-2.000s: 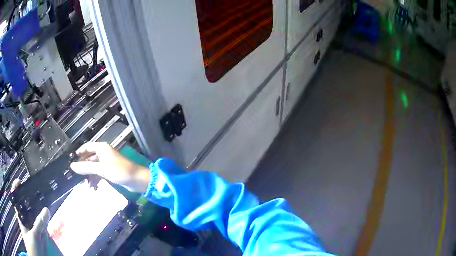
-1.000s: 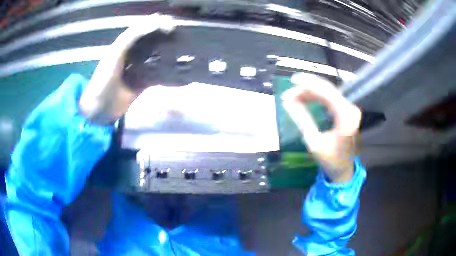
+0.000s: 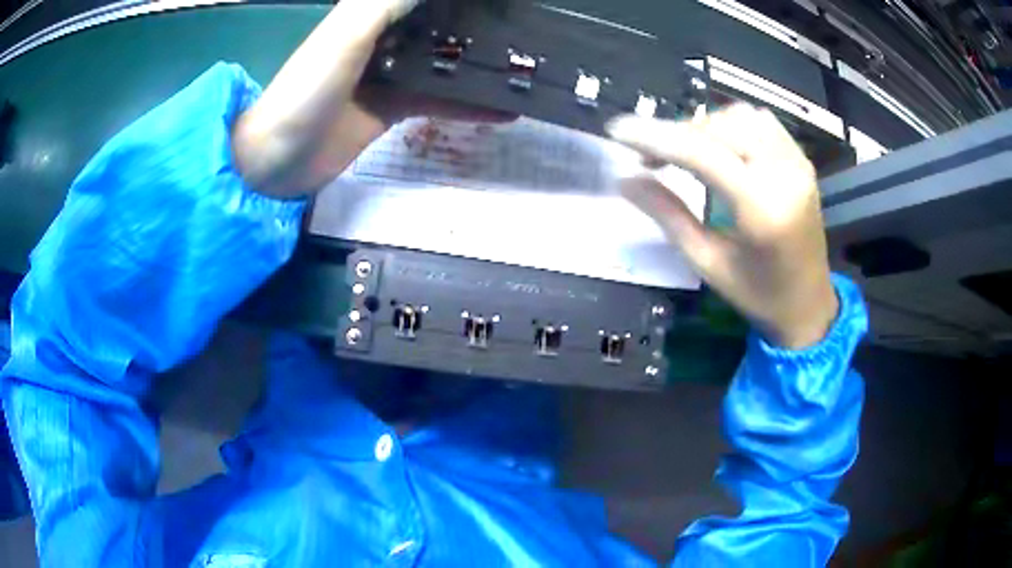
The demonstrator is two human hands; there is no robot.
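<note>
A dark bar-shaped fixture [image 3: 483,83] with four nests is raised over the back of a white sheet [image 3: 444,211]. The nests look unlike: reddish at left, bright at right. My left hand [image 3: 316,128] grips its left end; the fingertips are dark and partly cut off by the top edge. My right hand [image 3: 749,200] is at its right end, thumb and fingers near the lower edge by the rightmost nest; whether it pinches something cannot be seen. A second dark fixture [image 3: 505,361] lies in front of the sheet, with four nests and bright screws at its ends.
A reddish-orange scatter of small parts [image 3: 438,139] lies on the sheet's upper left. The green mat [image 3: 144,100] extends to the left. Silver conveyor rails [image 3: 766,94] run behind at upper right. A pale machine frame [image 3: 932,166] stands at right. My blue smock fills the bottom.
The view has turned from the machine door down to the bench. Since the last earlier frame, my right hand has come from beside the held fixture to its right end. My left hand stays on it.
</note>
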